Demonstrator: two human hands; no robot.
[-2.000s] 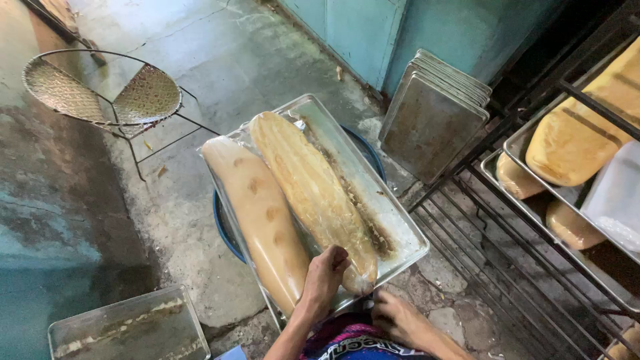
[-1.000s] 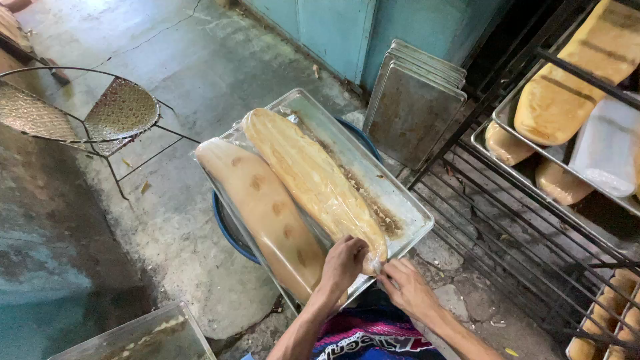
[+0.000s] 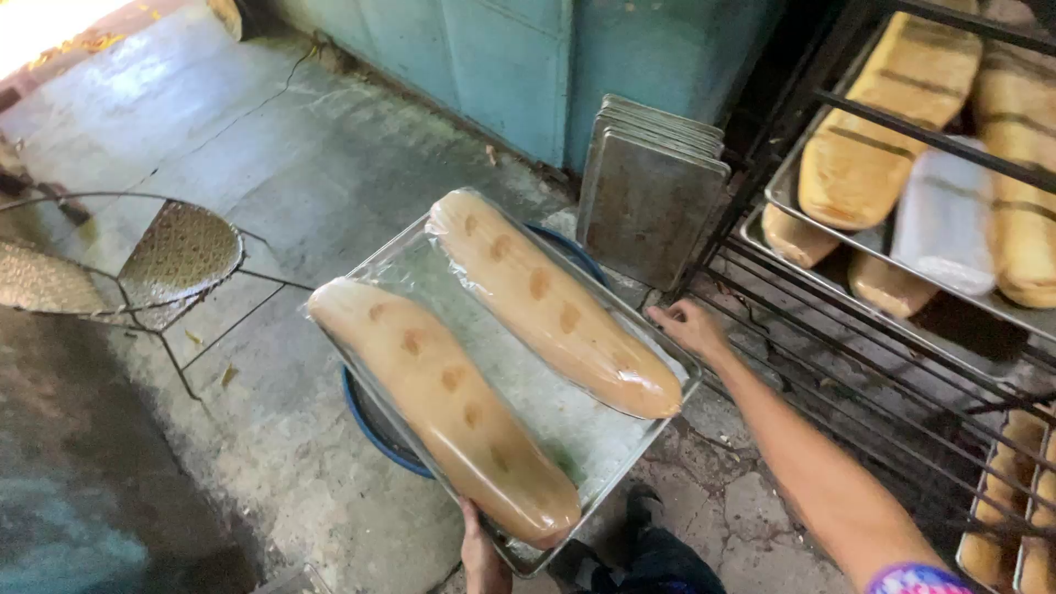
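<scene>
Two long, spotted loaves in clear plastic wrap lie apart on a metal baking tray (image 3: 528,388), which rests over a blue-rimmed round container (image 3: 384,441). The left loaf (image 3: 454,404) runs along the tray's left edge, the right loaf (image 3: 553,301) along its right edge. At the near left edge, my left hand (image 3: 484,551) holds the tray beside the left loaf's near end; its fingers are partly hidden. My right hand (image 3: 689,328), fingers curled, is at or just beyond the tray's right edge. Whether it touches the tray is unclear.
A black metal rack (image 3: 825,330) on the right carries trays of wrapped loaves (image 3: 895,115). Several flat trays (image 3: 648,198) lean against a blue-green metal wall (image 3: 503,66). To the left stands a round wire-frame stand (image 3: 177,247) with woven panels. Cracked concrete floor (image 3: 289,165) surrounds them.
Both hands have left the right loaf's near end: the left is now at the tray's near left edge, the right at its right side. That loaf now shows its spotted side and lies farther right.
</scene>
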